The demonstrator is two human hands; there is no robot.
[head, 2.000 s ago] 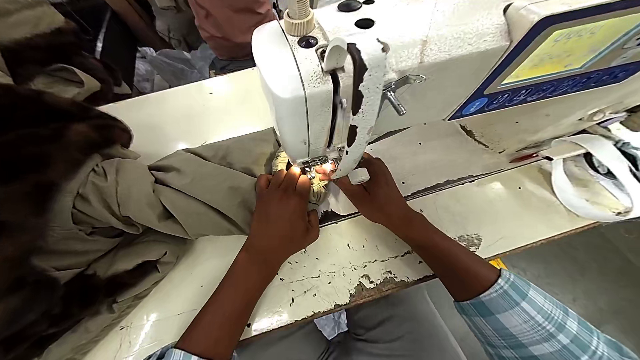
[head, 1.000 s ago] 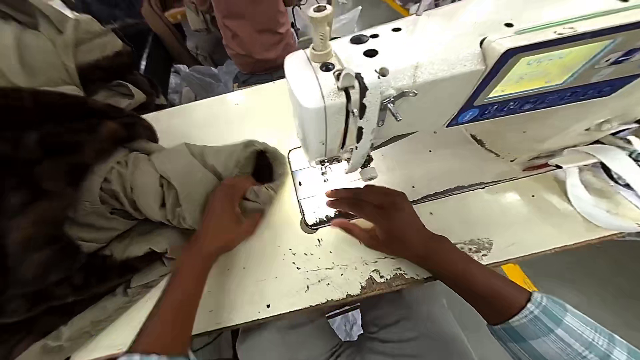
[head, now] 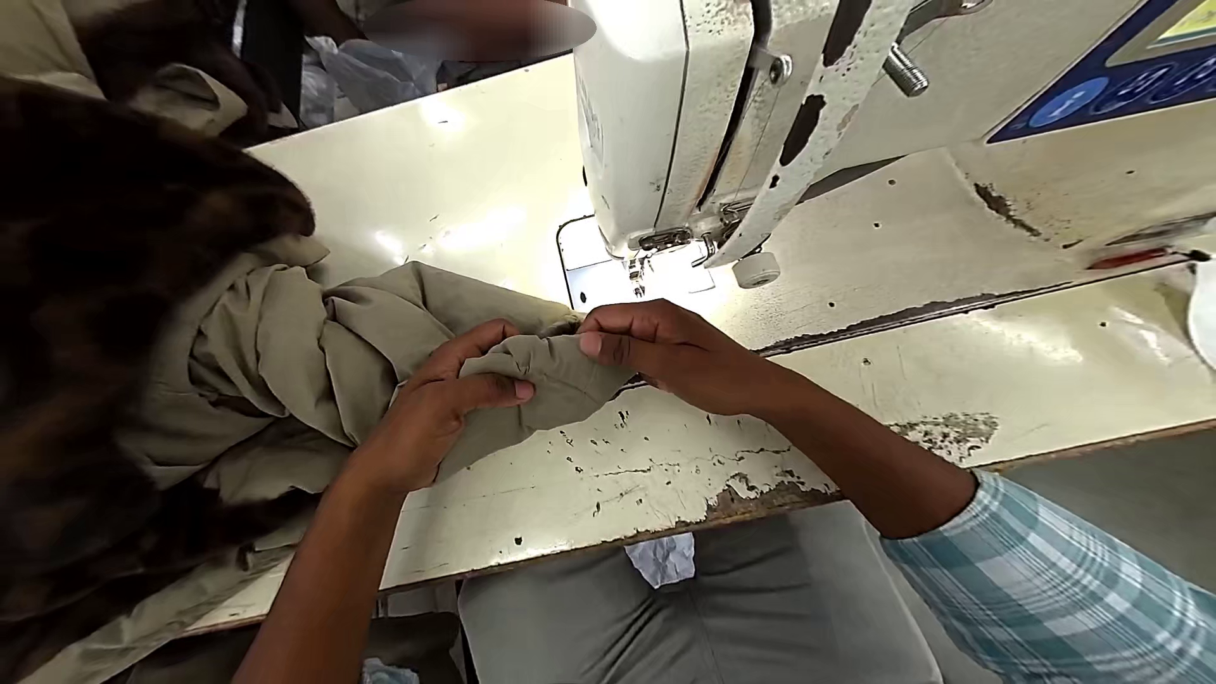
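Note:
Khaki fabric of a garment (head: 370, 323) lies bunched on the sewing table, joined at the left to dark brown plush or fur-like material (head: 133, 285). My left hand (head: 442, 404) grips the khaki end with thumb on top and fingers behind. Pinched at the right end of that same fabric is my right hand (head: 670, 356), thumb and forefinger at its edge. Both hands are just in front of the white sewing machine's head (head: 646, 123). The presser foot (head: 636, 275) stands over the lit needle plate, with no fabric under it. The fingers behind the cloth are partly hidden.
The machine's control panel (head: 1092, 85) is at the upper right. A worn, chipped table edge (head: 741, 499) runs in front of my lap. White band material (head: 1205, 313) lies at the far right, near a small red item (head: 1126, 258). Clear plastic bags (head: 370, 76) show beyond the table.
My right hand, holding no fabric by the presser foot a second ago, now grips the khaki end with my left. Two seconds ago the fabric reached under the machine head. The view has moved closer.

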